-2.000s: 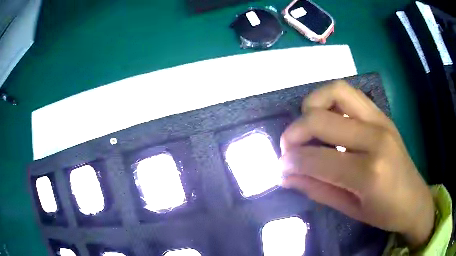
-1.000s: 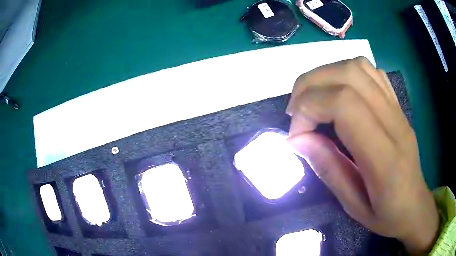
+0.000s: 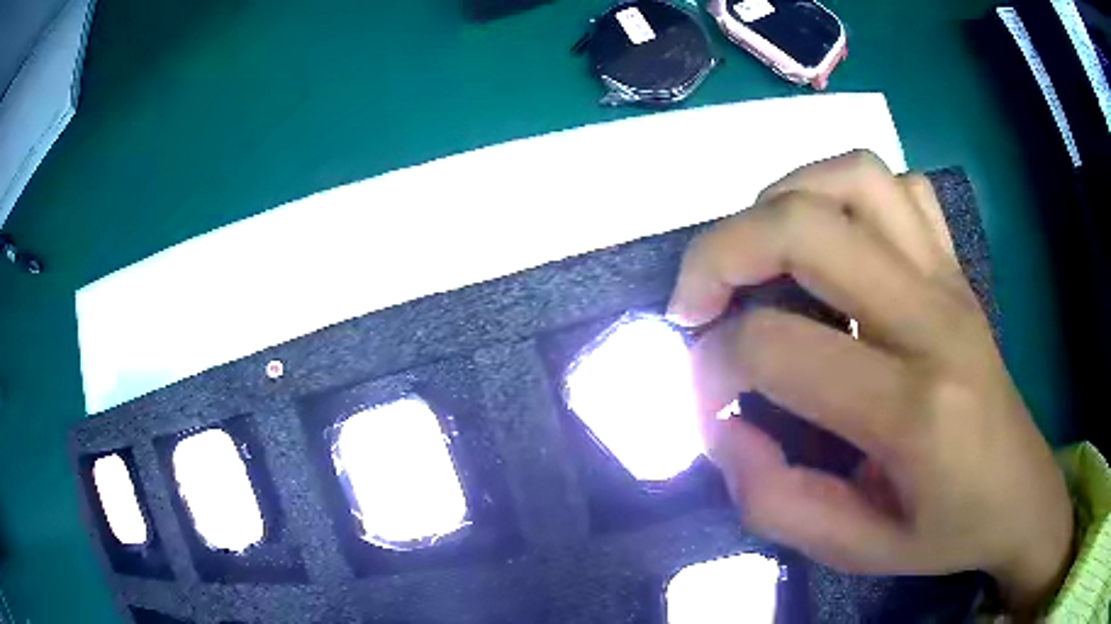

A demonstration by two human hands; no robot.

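A black foam tray (image 3: 512, 293) with square pockets holds several square smartwatches with glowing white faces. My right hand (image 3: 841, 366) is over the tray's right part, its fingertips on the right edge of one glowing square smartwatch (image 3: 640, 396). That watch sits turned in its pocket. Another lit watch (image 3: 402, 473) lies in the pocket to its left, and one (image 3: 725, 594) shows below, cut by the lower edge. My hand hides the pocket at the right. My left hand is not in view.
A white sheet (image 3: 426, 232) lies behind and under the tray. Beyond it are a round black watch (image 3: 652, 55) and a pink-rimmed square watch (image 3: 786, 37) on the green bench. Dark stacked trays (image 3: 1036, 159) stand at the right, a pale object (image 3: 37, 98) at the far left.
My right hand shifts from the watch's right edge to its upper corner, then back against the right edge with fingers more curled. The watch turns from nearly upright to diagonal in its pocket.
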